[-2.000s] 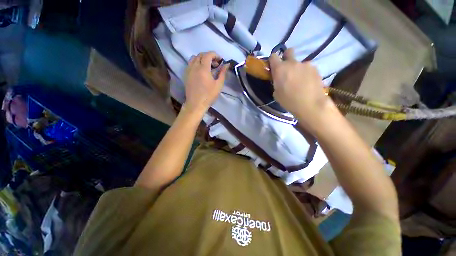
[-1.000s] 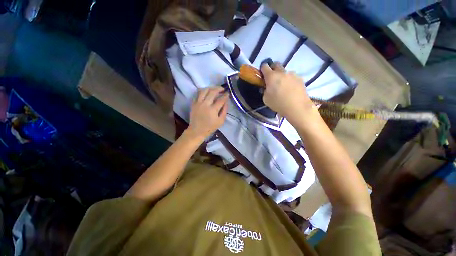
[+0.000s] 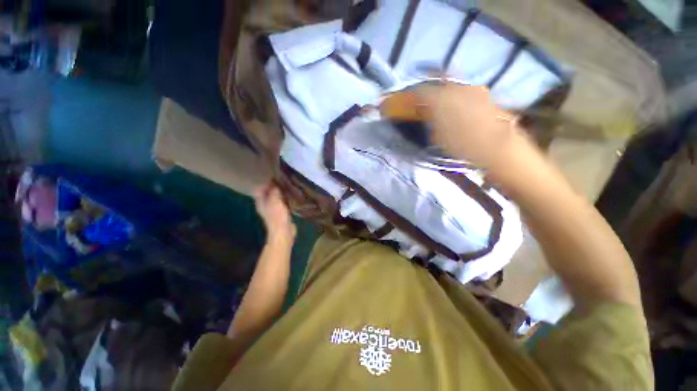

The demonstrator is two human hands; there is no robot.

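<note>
A brown garment (image 3: pixel 248 92) lies with its white lining (image 3: pixel 317 92) with dark brown bands facing up. A white pocket bag (image 3: pixel 390 172) edged with a dark strip lies on the lining. My right hand (image 3: pixel 470 126) is closed on the orange-brown handle of the steam iron (image 3: pixel 409 131), over the upper part of the pocket bag; both are blurred. Whether the iron touches the cloth cannot be told. My left hand (image 3: pixel 275 210) is at the garment's left edge, small and blurred; its fingers are partly hidden at the brown cloth.
Tan cardboard (image 3: pixel 202 145) juts out at the left, and more tan covering (image 3: pixel 611 84) lies at the right. The blurred hose (image 3: pixel 588 126) runs right from the iron. A blue crate (image 3: pixel 92 221) with mixed items stands at the lower left on the green floor.
My left hand has left the pocket bag and moved down and left to the garment's edge. The iron has shifted right and up, uncovering the pocket bag's dark upper edge.
</note>
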